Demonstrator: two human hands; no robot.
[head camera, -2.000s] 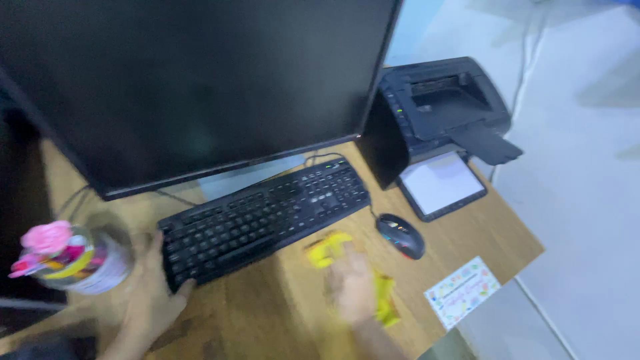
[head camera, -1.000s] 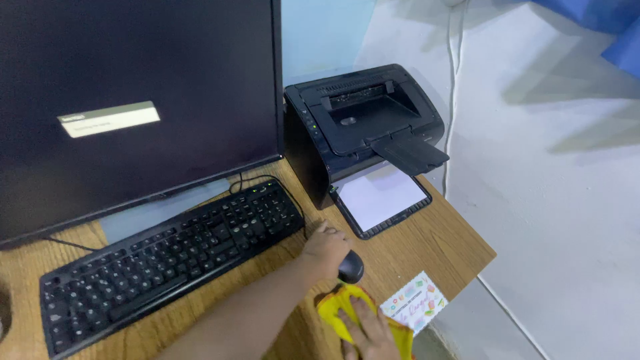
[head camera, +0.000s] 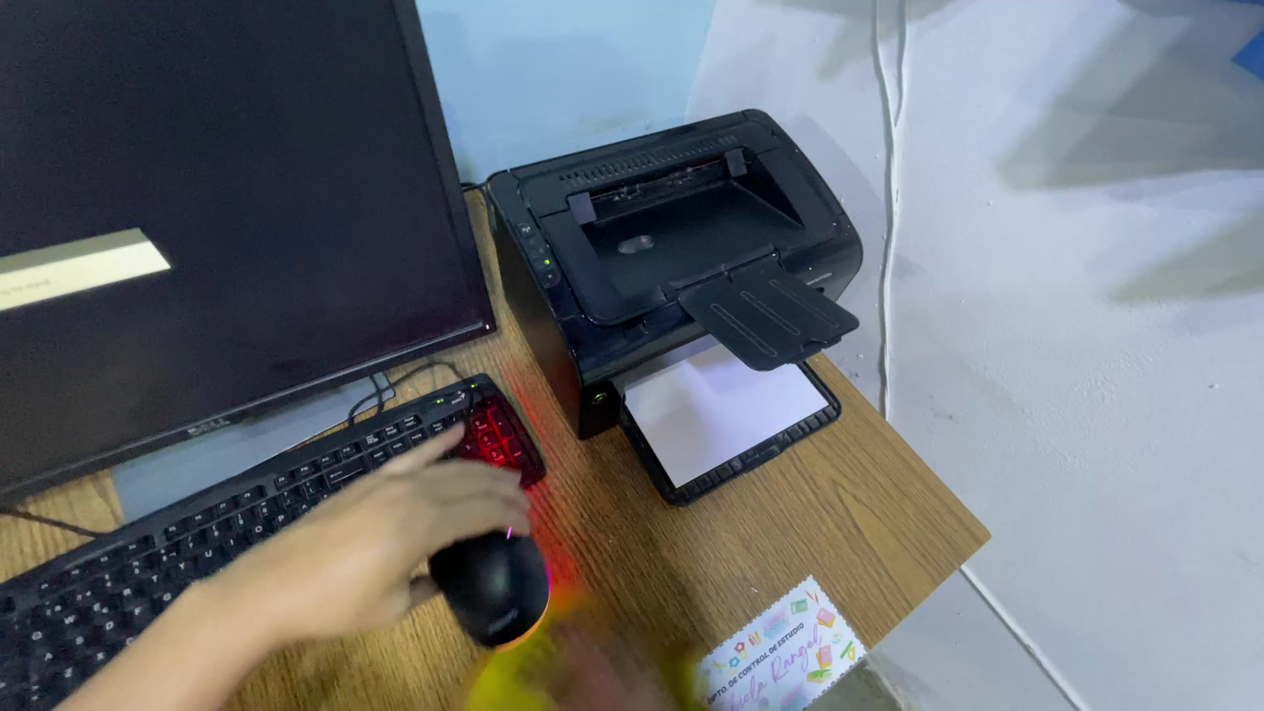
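My left hand (head camera: 405, 538) reaches across the keyboard and grips a black computer mouse (head camera: 494, 588) by its front end. The mouse appears lifted and tilted, and a red glow falls on the desk and on the right end of the black keyboard (head camera: 326, 474). At the bottom edge my right hand (head camera: 588, 671), strongly blurred, is on a yellow cloth (head camera: 513, 676) just below the mouse. The blur hides its fingers. A decorated paper card (head camera: 785, 647) with writing lies to the right of the cloth.
A black printer (head camera: 681, 237) stands on the wooden desk (head camera: 849, 513), with white paper (head camera: 726, 405) in its low front tray. A large monitor (head camera: 217, 168) stands behind the keyboard. The desk's right corner lies near the wall, where white cables run down.
My left hand, on the mouse by the printer tray a second ago, now holds it up near the keyboard's right end. A red glow has appeared. The view has moved closer to the printer.
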